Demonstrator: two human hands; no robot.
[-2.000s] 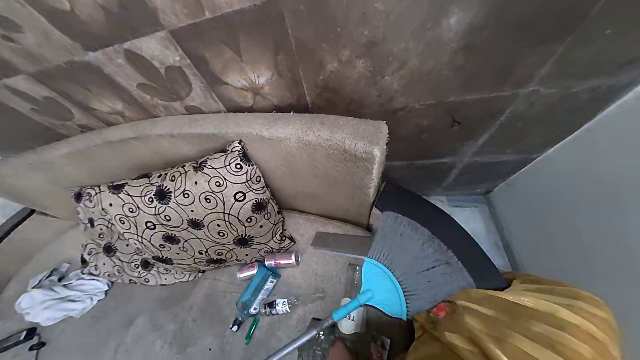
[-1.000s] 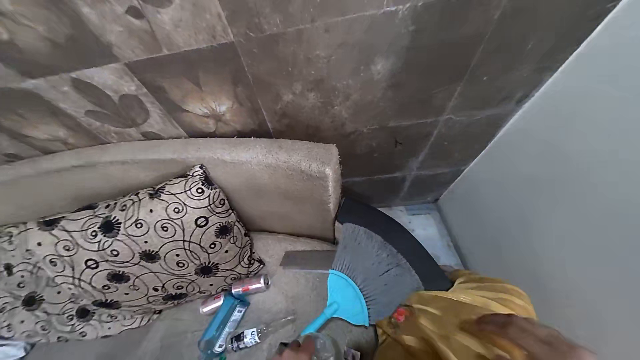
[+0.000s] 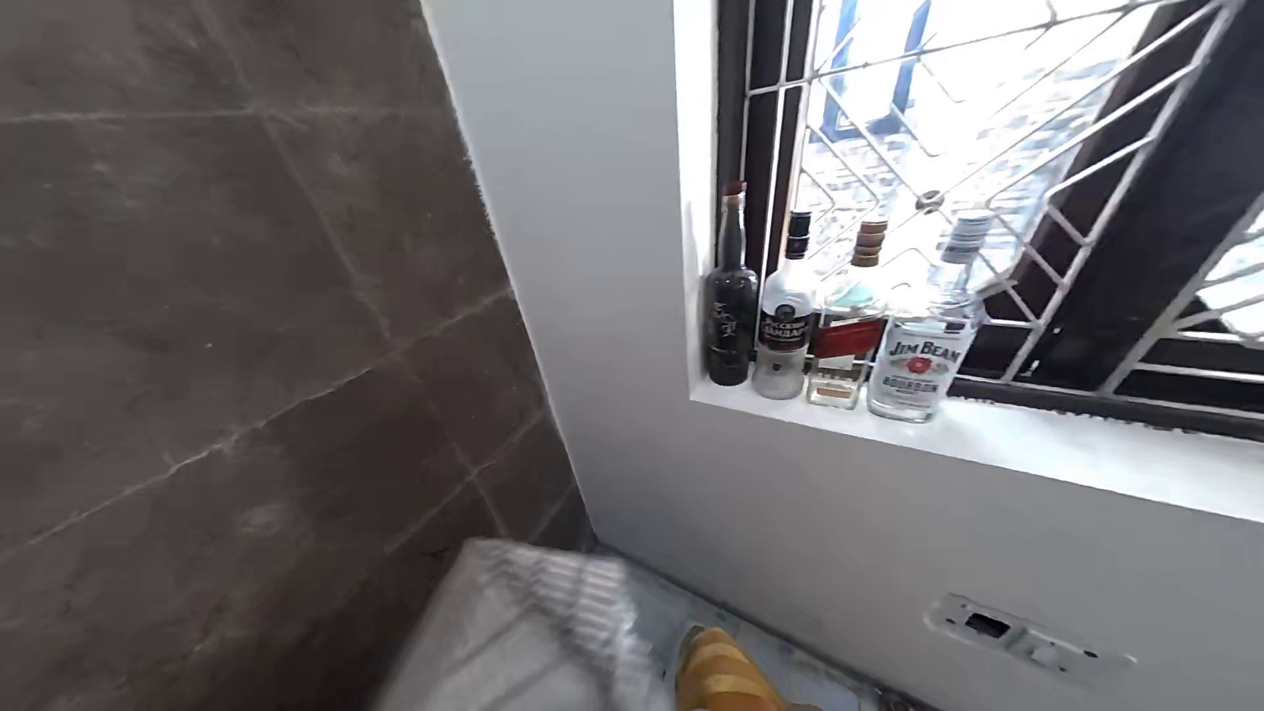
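Note:
Neither of my hands can be made out. At the bottom edge a yellow striped cloth [image 3: 726, 671] shows in part; whether a hand holds it is hidden. Left of it, a whitish, partly striped thing [image 3: 533, 632] is blurred and cannot be named surely. Several glass bottles stand upright in a row on the windowsill: a dark bottle [image 3: 731, 316] with a reddish top, a clear bottle with a black cap [image 3: 785, 331], a square bottle with a red slanted label [image 3: 847, 341], and a clear Jim Beam bottle [image 3: 918, 360] at the right.
A metal window grille [image 3: 1047, 168] rises behind the bottles above the white windowsill [image 3: 1066, 444]. A recessed wall box [image 3: 1027, 637] sits low in the pale wall [image 3: 612, 346]. Dark tiles [image 3: 247, 296] cover the wall at the left, meeting the pale wall at a corner.
The view has swung right, from the sofa, cushion and turquoise broom to the window. Two hands showed at the bottom a second ago, one at the golden cloth; they are no longer plainly seen.

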